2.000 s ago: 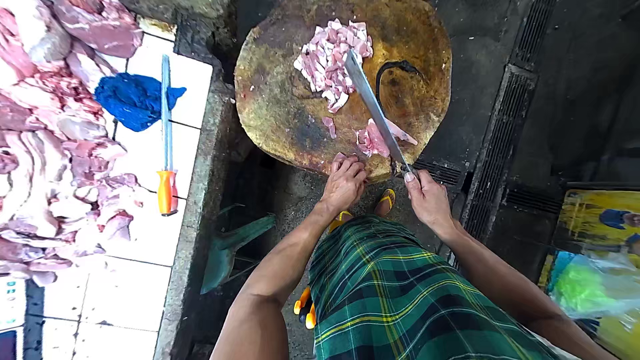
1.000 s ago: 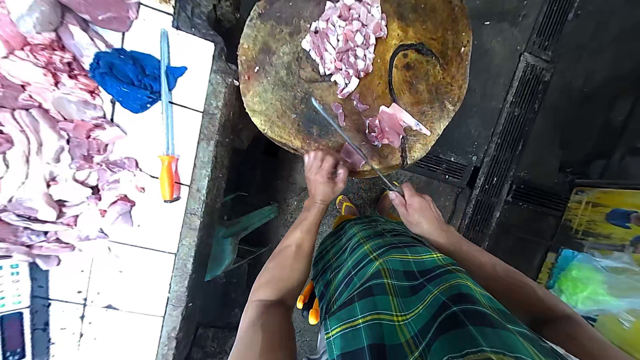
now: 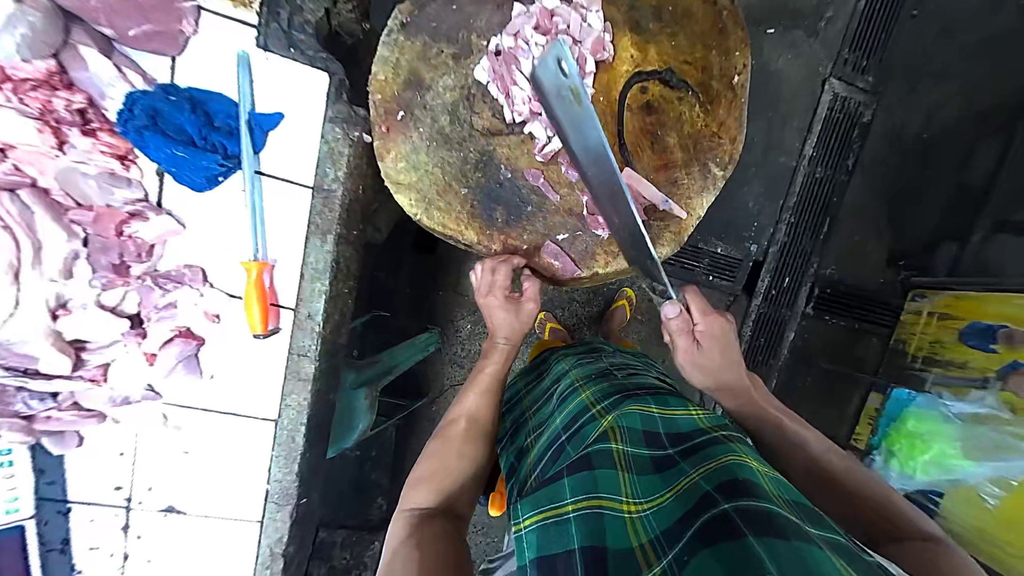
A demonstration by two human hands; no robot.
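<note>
My right hand grips the handle end of a long cleaver, whose broad tip with a hole points up and left over the board. My left hand is at the near edge of the round wooden chopping block, fingers curled beside a thin piece of meat; whether it pinches anything is unclear. A pile of diced pink meat lies at the top of the block, partly behind the blade. A larger strip of meat and small scraps lie by the blade. A dark curved strip lies to the right.
On the white tiled counter at left are raw meat pieces, a blue cloth or bag and a sharpening steel with an orange handle. A scale sits at lower left. Plastic bags lie at right; floor grates run behind.
The cleaver has swung from edge-on to showing its broad face, over the larger meat strip. My left hand stays near the block's edge. Compared with two seconds ago, a thin piece lies apart near that hand.
</note>
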